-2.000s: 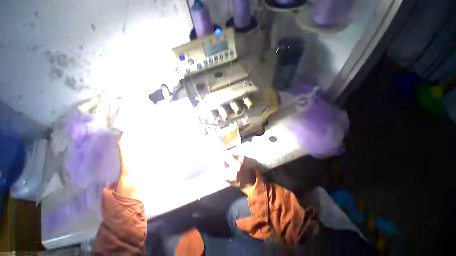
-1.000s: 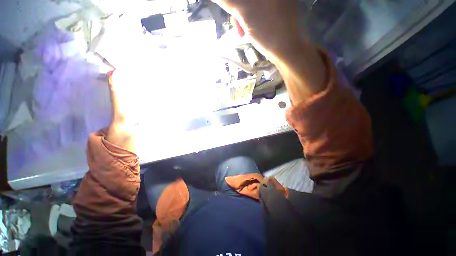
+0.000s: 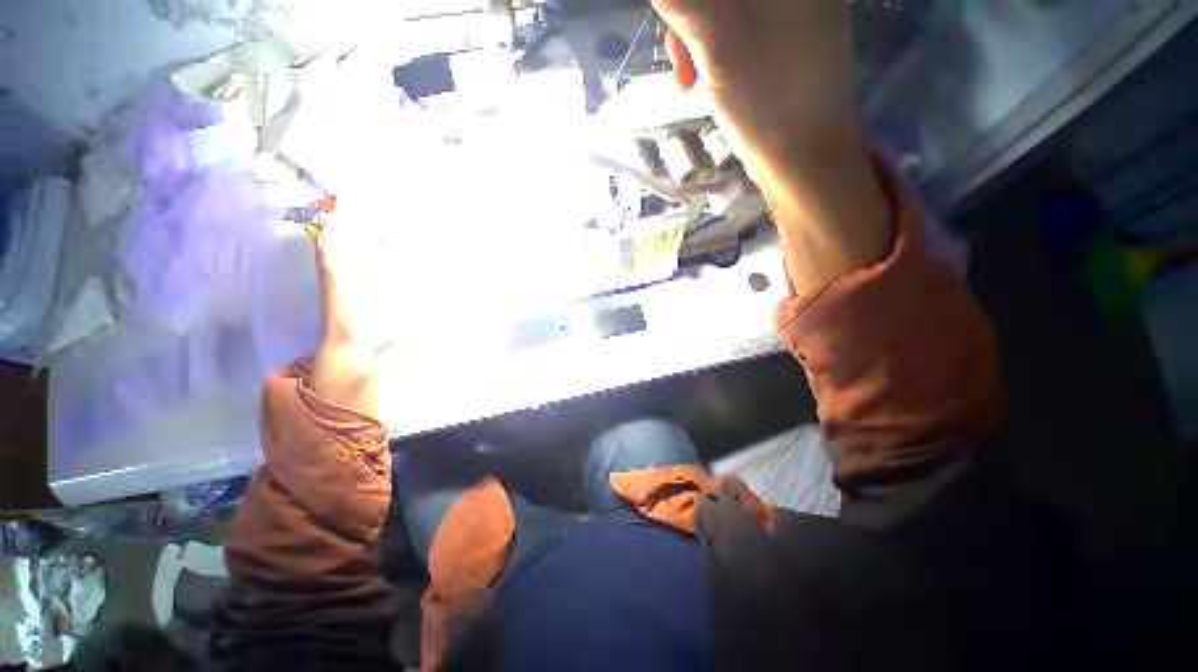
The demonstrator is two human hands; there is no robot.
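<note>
The overlock machine (image 3: 690, 155) stands at the right of the lit area, with ribbed tension knobs on its front. My right hand (image 3: 775, 92) is raised over the machine, its fingers partly cut off by the top edge, so its grip cannot be told. My left hand (image 3: 352, 295) reaches onto the table at the left of the glare. Its fingers are lost in white light. Any fabric under the lamp is also washed out. Small snips (image 3: 315, 213) with red-orange and yellow parts lie near the lilac heap (image 3: 197, 236), just beyond my left wrist.
The white table (image 3: 118, 440) has its front edge just beyond my lap. Pale scraps (image 3: 250, 85) lie at the back left, by the stained wall. White bits (image 3: 191, 571) are on the floor at lower left. A pale cloth or bag (image 3: 788, 466) is under the table edge at right.
My right hand has moved from the table's front, beside the machine, up over the machine head. My left hand stays at the left of the glare. The view has tilted down, showing my lap.
</note>
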